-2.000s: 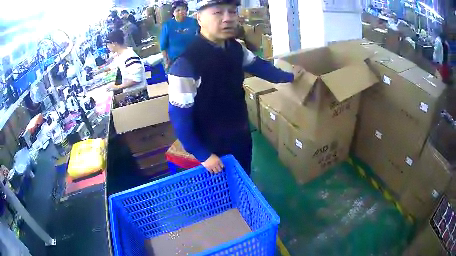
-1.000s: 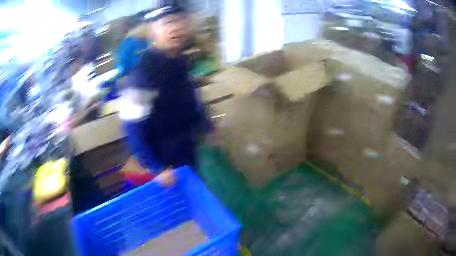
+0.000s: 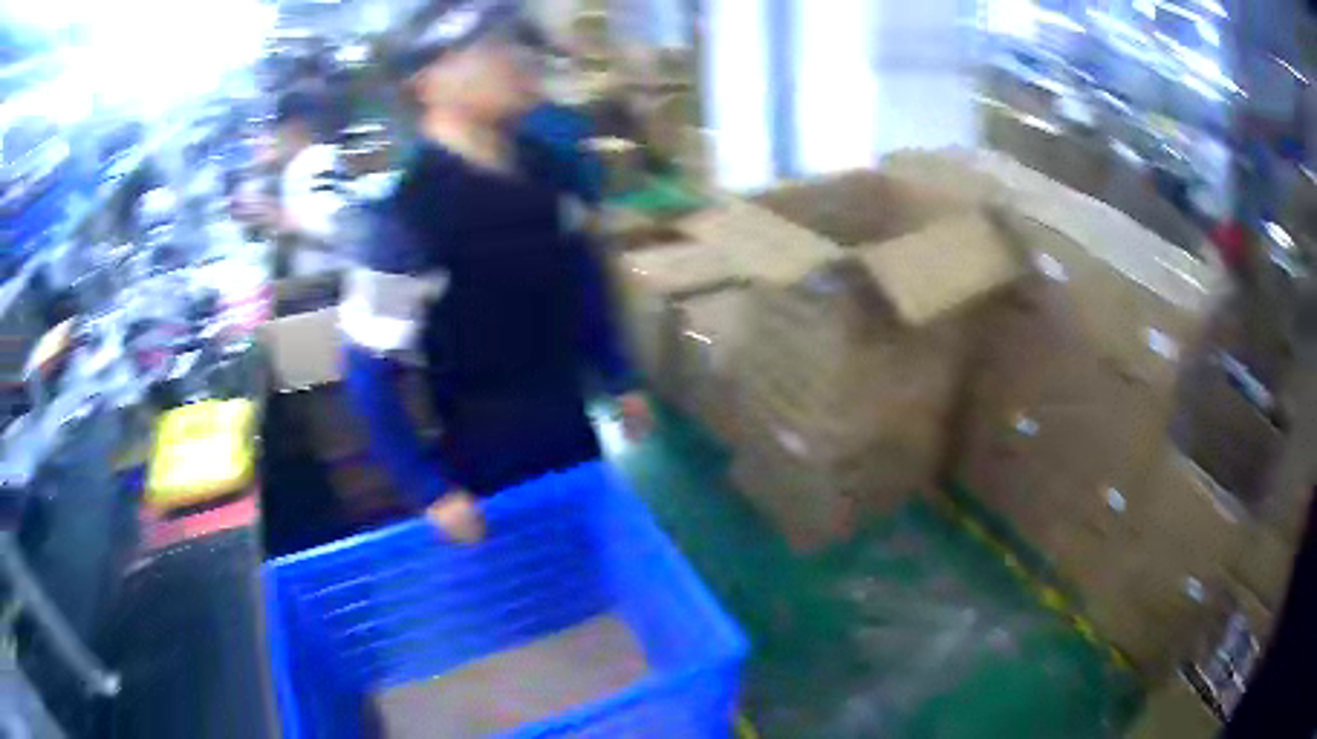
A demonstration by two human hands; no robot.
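The large blue plastic crate (image 3: 679,592) lies nearest in front of me at the bottom centre, cut off by the lower edge. A flat brown sheet, likely cardboard, lies in its bottom. Another person's hand rests on the crate's far rim. Neither of my hands is in the picture. The view is blurred.
A person (image 3: 498,289) in a dark vest stands behind the crate. An open carton (image 3: 845,361) and stacked cartons (image 3: 1112,375) stand on the green floor (image 3: 896,635) at the right. At the left, a yellow item (image 3: 202,452) lies on the dark bench (image 3: 188,621).
The crate and the person appear further left than two seconds ago as the view shifted. The person's other hand has left the open carton and hangs at their side.
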